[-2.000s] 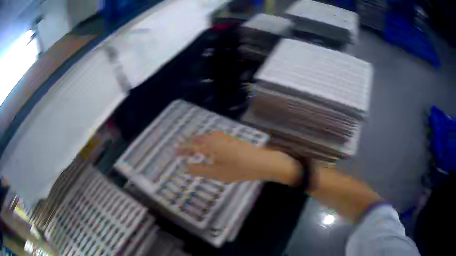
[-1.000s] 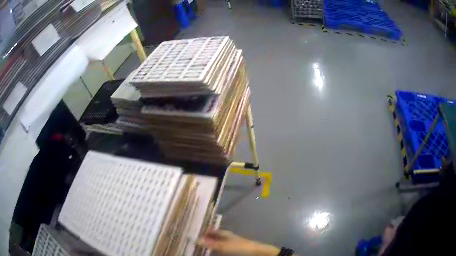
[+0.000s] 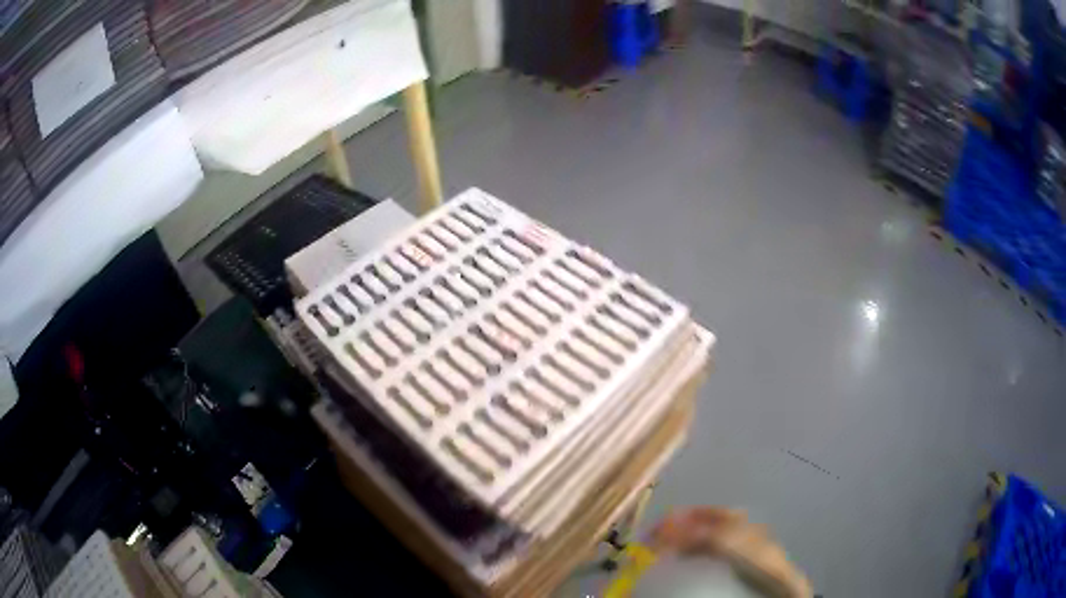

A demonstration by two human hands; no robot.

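A tall stack of slotted trays stands in the middle. The top white slotted tray (image 3: 497,350) has rows of dumbbell-shaped slots and small reddish marks. The lower layers show tan-brown edges (image 3: 655,432). My right hand (image 3: 731,543) is blurred and cut off by the bottom edge, just right of the stack's lower corner. A pale rounded shape lies in front of it, and its fingers cannot be made out. My left hand is not in view.
A black holed tray (image 3: 286,240) lies behind the stack, beside a plain white board (image 3: 351,245). More trays (image 3: 94,575) and small tools are at the lower left. Blue pallets (image 3: 1023,543) stand on the grey floor at right.
The view has swung so the tall slotted stack is now central and closer. The nearer white tray pile has left the view. My right hand shows farther right at the bottom edge.
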